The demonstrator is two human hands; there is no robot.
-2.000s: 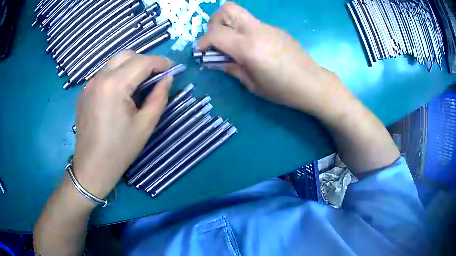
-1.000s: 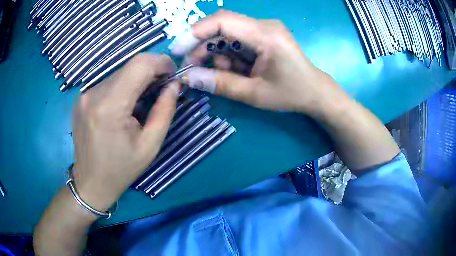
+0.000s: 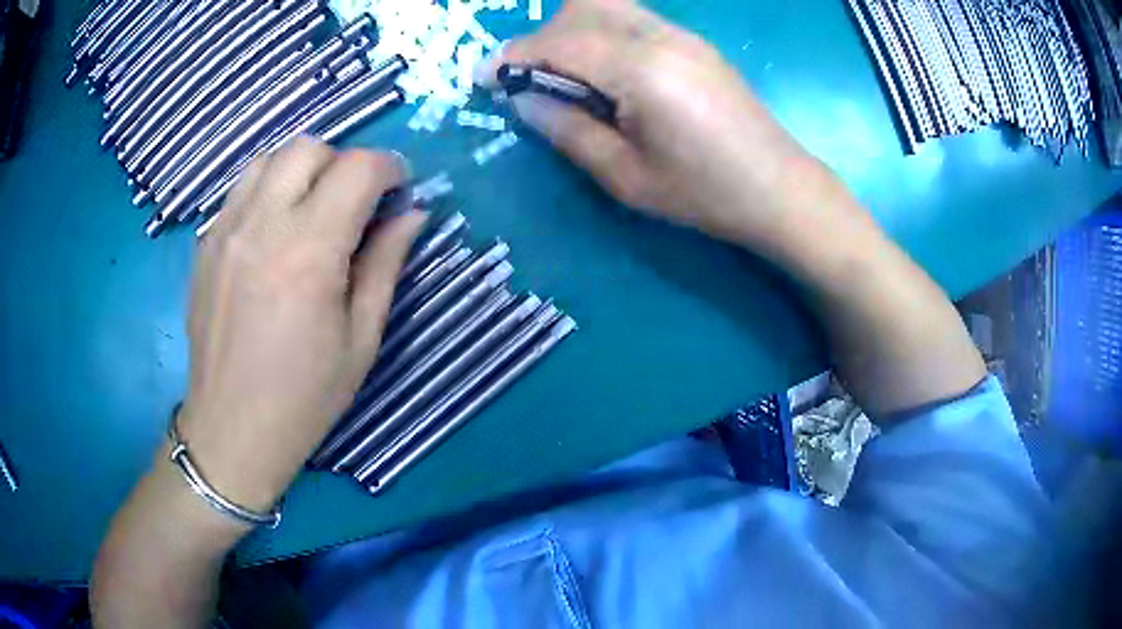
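Observation:
My left hand [image 3: 289, 289] is over the near row of capped tubes [image 3: 431, 381], with a pale-tipped tube [image 3: 431, 191] between thumb and fingers; most of that tube is hidden. My right hand [image 3: 664, 117] holds dark metal tubes [image 3: 560, 89] in its curled fingers, their ends by the fingertips; how many cannot be told. Its fingertips are at the right edge of the heap of white plastic sleeves [image 3: 437, 49]. Two loose sleeves lie a little below the heap. The capped tubes lie side by side, pale tips to the upper right.
A large pile of metal tubes [image 3: 222, 98] lies at the upper left. Another row of thin rods [image 3: 972, 74] lies at the upper right. Blue crates [image 3: 1089, 320] stand beyond the right table edge. Crumpled whitish material [image 3: 831, 449] shows below the table edge.
My right hand first came to my left hand's tube, then moved back up and right to the sleeve heap. Two loose sleeves now show below the heap.

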